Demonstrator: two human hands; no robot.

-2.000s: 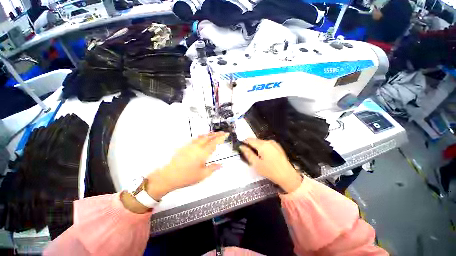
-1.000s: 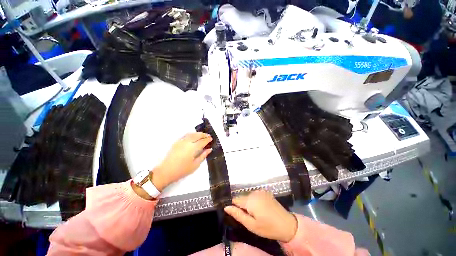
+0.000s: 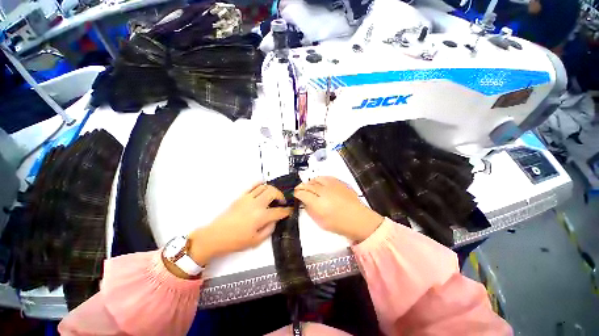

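Note:
A dark plaid strip (image 3: 288, 246) hangs from just below the presser foot (image 3: 299, 159) down over the table's front edge. Its top end is folded or doubled with black cloth. My left hand (image 3: 264, 213) pinches this top end from the left, with a watch on the wrist. My right hand (image 3: 323, 202) pinches it from the right, close to my left fingertips. Both hands are just in front of the needle area of the white JACK sewing machine (image 3: 420, 98). Whether the cloth's top edge lies under the foot cannot be told.
A fanned stack of plaid pieces (image 3: 400, 177) lies under the machine arm. A curved pile of strips (image 3: 136, 177) and a wide fanned stack (image 3: 72, 203) lie left. A tied bundle (image 3: 184, 75) sits behind. A control panel (image 3: 533, 164) is at right.
My right hand has moved up from the strip's lower part to its top end near the needle. My left hand has shifted slightly right and down. The strip's top is now folded between both hands.

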